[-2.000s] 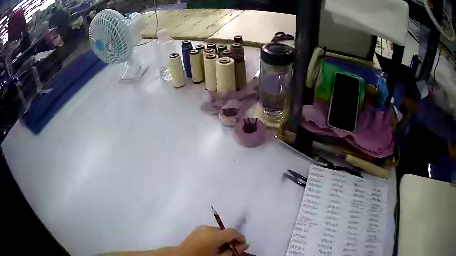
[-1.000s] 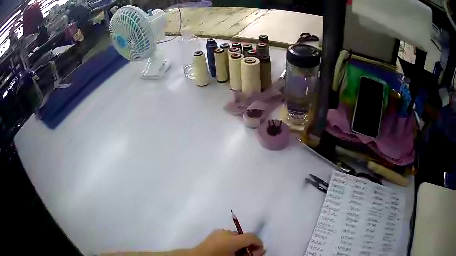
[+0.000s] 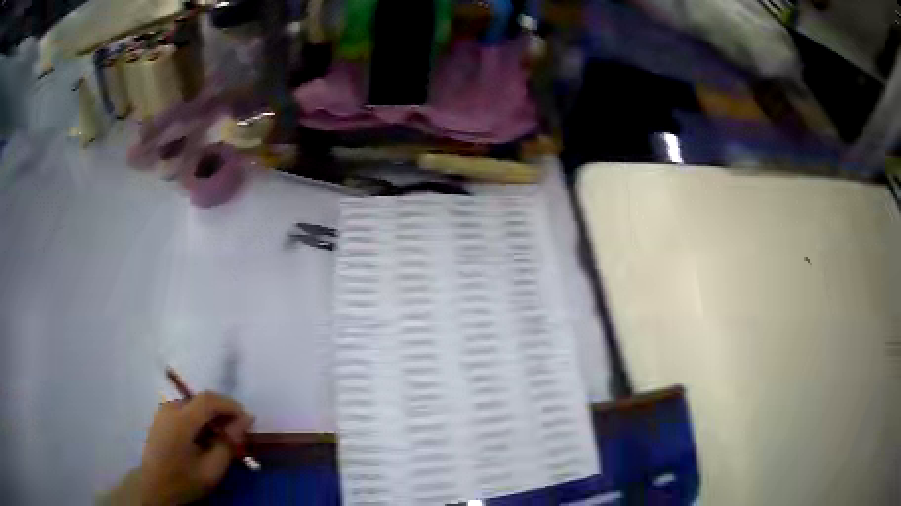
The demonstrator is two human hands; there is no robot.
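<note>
My left hand is at the lower left, closed around a thin dark red pencil. Its pointed end faces up-left and its pale end shows below the fingers. The handwritten list, in four blurred columns, lies right of the hand. It rests over a blue template panel with a brown edge strip. The panel shows on both sides of the sheet, and its left part is partly behind my hand. My right hand is not in view.
Black snips lie left of the list. A pale wooden-handled tool lies behind it. The pink roll and thread cones stand upper left. Mauve cloth lies under the phone. The cream machine bed is on the right.
The view has swung right and down, so the list sits near the centre and the blue panel and machine bed show. The fan is out of view. My left hand still holds the pencil.
</note>
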